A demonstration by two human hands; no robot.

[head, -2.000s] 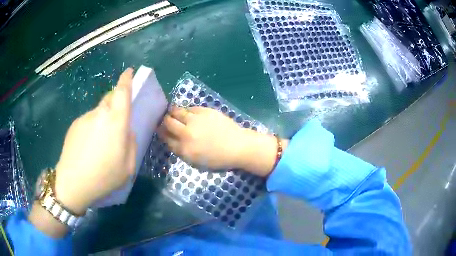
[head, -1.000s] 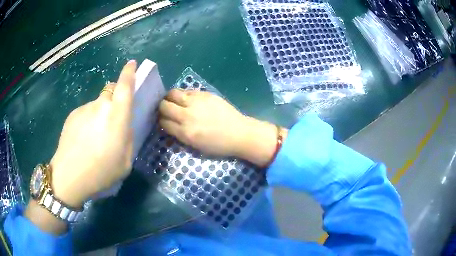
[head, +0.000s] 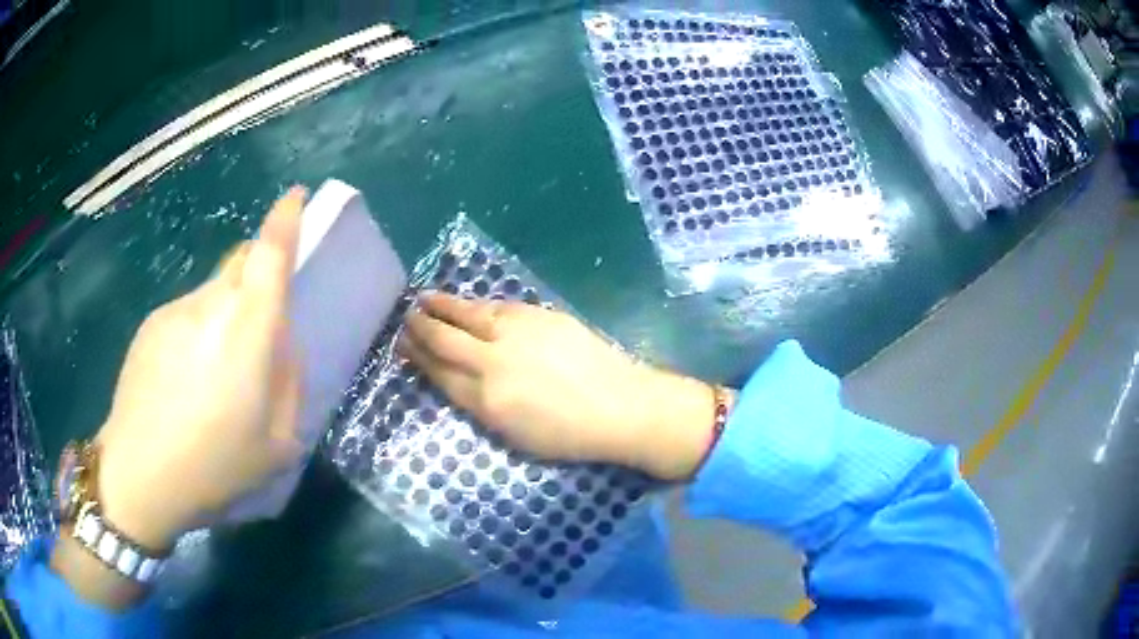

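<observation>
My left hand (head: 206, 393) grips a flat pale block (head: 344, 293), held tilted on its edge along the left side of a clear sheet of round dark parts (head: 468, 474). My right hand (head: 531, 375) lies palm down over the upper part of that sheet, with its fingertips on the sheet close to the block. The fingers are bent and seem to press on the dots; whether they hold a part is hidden. Dots show below and above the right hand.
Stacked dot sheets (head: 743, 150) lie beyond to the right. Clear film strips (head: 943, 137) and glossy dark bagged parts (head: 999, 87) lie at the far right. Two pale strips (head: 237, 112) lie at the far left. A dark sheet in film (head: 19, 449) is at the left edge.
The block and both hands have shifted slightly down in view. The block has tilted over more to the left, and more of the worked sheet's top corner shows. The view has moved a little.
</observation>
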